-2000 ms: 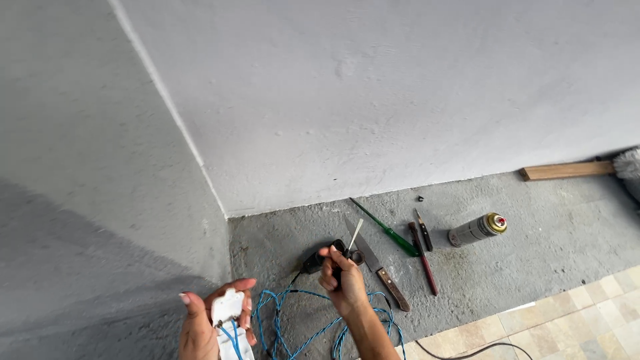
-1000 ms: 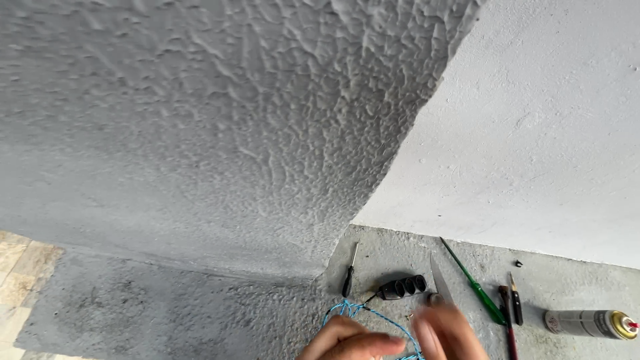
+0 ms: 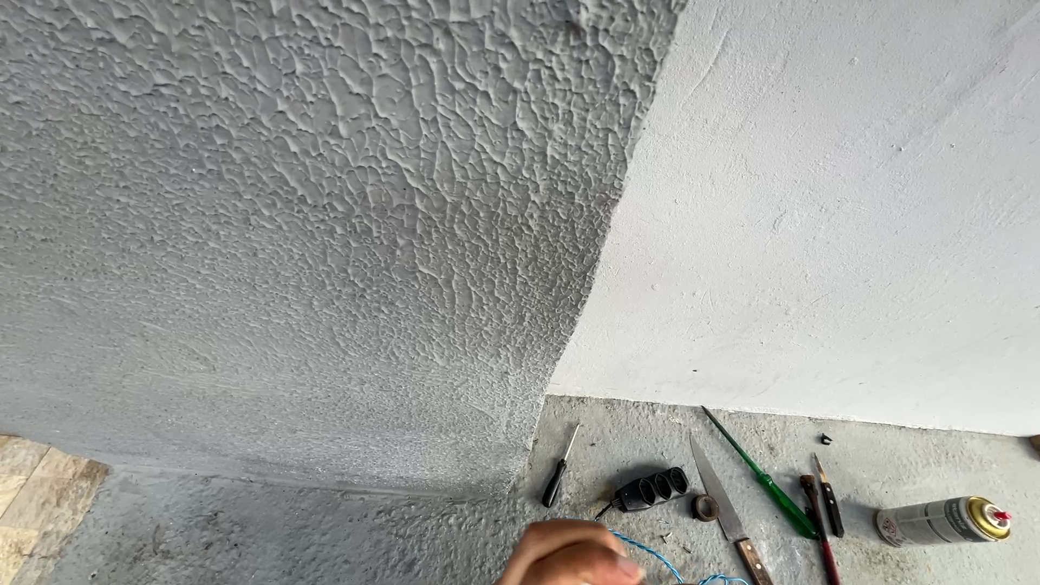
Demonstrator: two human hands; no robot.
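Observation:
My left hand (image 3: pixel 569 554) shows only in part at the bottom edge, its fingers curled; whatever lies within it is hidden. My right hand is out of view. Twisted blue wire (image 3: pixel 654 554) runs on the ground just right of the left hand. Above that hand lies a small black-handled screwdriver (image 3: pixel 559 471), and to its right a black multi-outlet socket block (image 3: pixel 652 489) with a cord. A roll of dark tape (image 3: pixel 705 508) lies beside a wooden-handled knife (image 3: pixel 717 491). Further right are a green-handled screwdriver (image 3: pixel 776 491), a red-handled tool (image 3: pixel 819 520) and a small dark-handled blade (image 3: pixel 829 500).
A spray can (image 3: pixel 942 522) lies on its side at the right. A rough grey wall (image 3: pixel 366 244) fills the left and meets a smoother white wall (image 3: pixel 796 244) at a corner. Stone-look tiles (image 3: pixel 49 496) show at the lower left. A small black piece (image 3: pixel 826 439) lies near the white wall.
The small screwdriver, in my right hand two seconds ago, lies on the ground. My right hand has left the view. The white fitting earlier in my left hand no longer shows. The view has swung left.

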